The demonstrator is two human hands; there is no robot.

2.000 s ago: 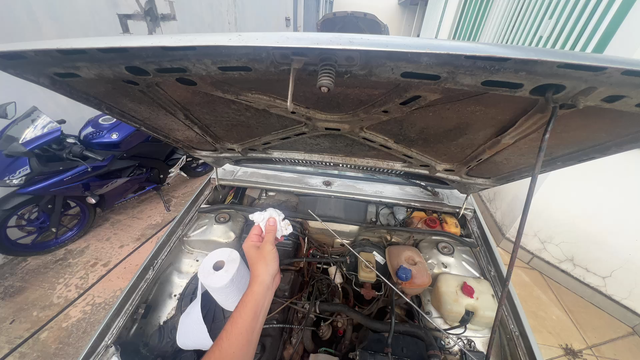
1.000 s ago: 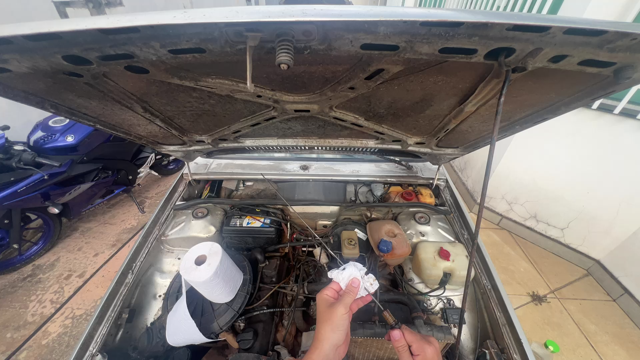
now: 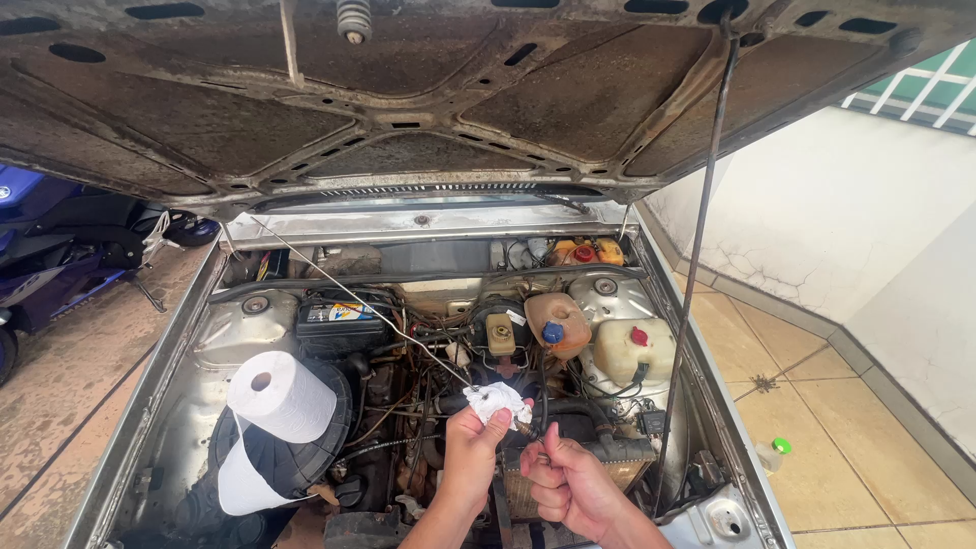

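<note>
Crumpled white paper (image 3: 496, 402) is pinched in my left hand (image 3: 471, 454), wrapped around a long thin metal dipstick (image 3: 358, 297). The dipstick slants from the paper up and left toward the rear of the engine bay. My right hand (image 3: 568, 476) grips the handle end of the dipstick, just right of the paper and above the radiator (image 3: 526, 484). A white paper roll (image 3: 282, 396) lies on the round black air filter housing (image 3: 335, 450) at the left, its loose sheet hanging down in front. The fingers partly hide the dipstick's handle.
A thin prop rod (image 3: 698, 252) holds up the car's hood (image 3: 404, 99). Around the engine are a battery (image 3: 343, 328), a coolant tank with a blue cap (image 3: 559, 324) and a washer tank with a red cap (image 3: 633, 351). A blue motorcycle (image 3: 61, 252) stands left; a white wall (image 3: 839, 206) is right.
My left hand with the paper has moved lower from its place near the battery two seconds ago. My right hand, unseen then, has come into view. The paper roll still rests on the housing.
</note>
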